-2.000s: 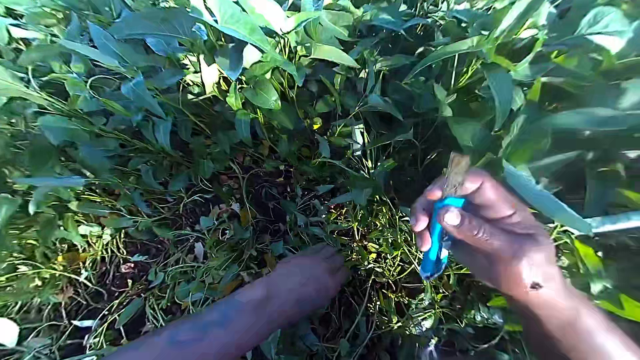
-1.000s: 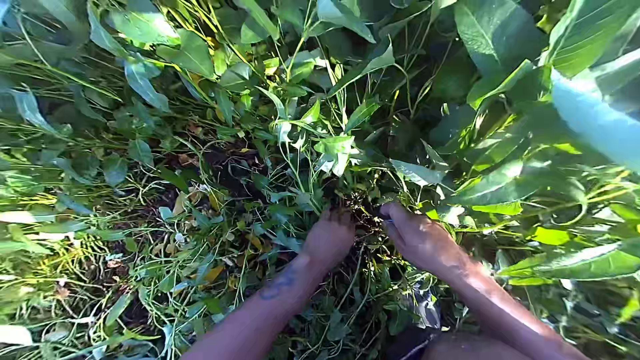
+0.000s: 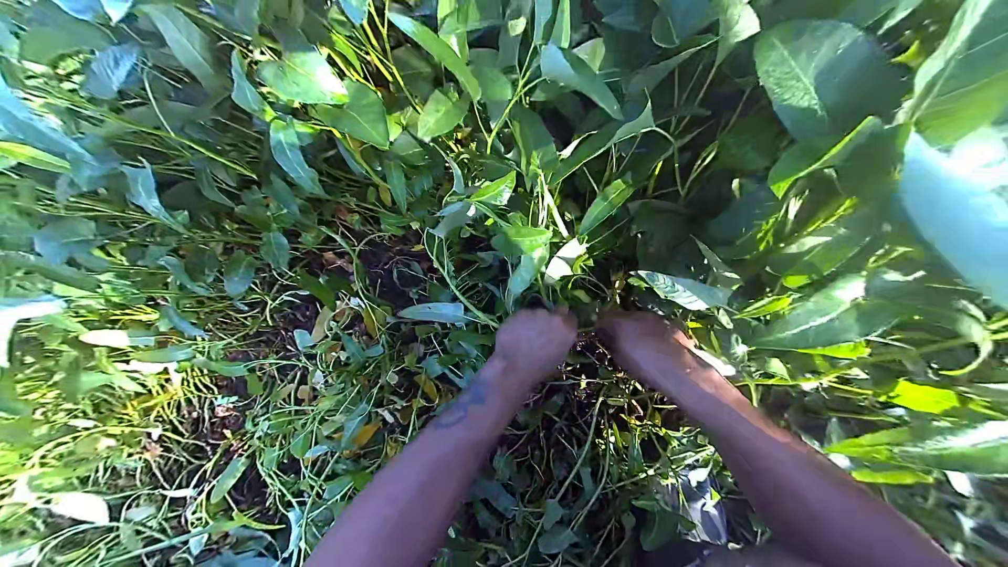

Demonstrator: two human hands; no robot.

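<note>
Leafy green plants (image 3: 524, 244) with thin stems rise in front of my two hands. My left hand (image 3: 537, 340) is closed around the base of a bunch of these stems, its fingers partly hidden by leaves. Close beside it on the right, my right hand (image 3: 639, 339) reaches low into the same growth; it is blurred and its fingertips are hidden among shadow and leaves. Whether it holds anything cannot be seen. The blue-handled tool is not visible now.
Dense broad-leaved plants (image 3: 819, 79) stand ahead and to the right. Cut or fallen stems and leaves (image 3: 315, 441) lie over dark soil (image 3: 394, 272) at the left. A pale greyish item (image 3: 703, 504) shows near the bottom, right of centre.
Two seconds ago my right hand was raised with a blue-handled tool; it has since gone down into the plants beside my left hand. The view has shifted closer over the plants.
</note>
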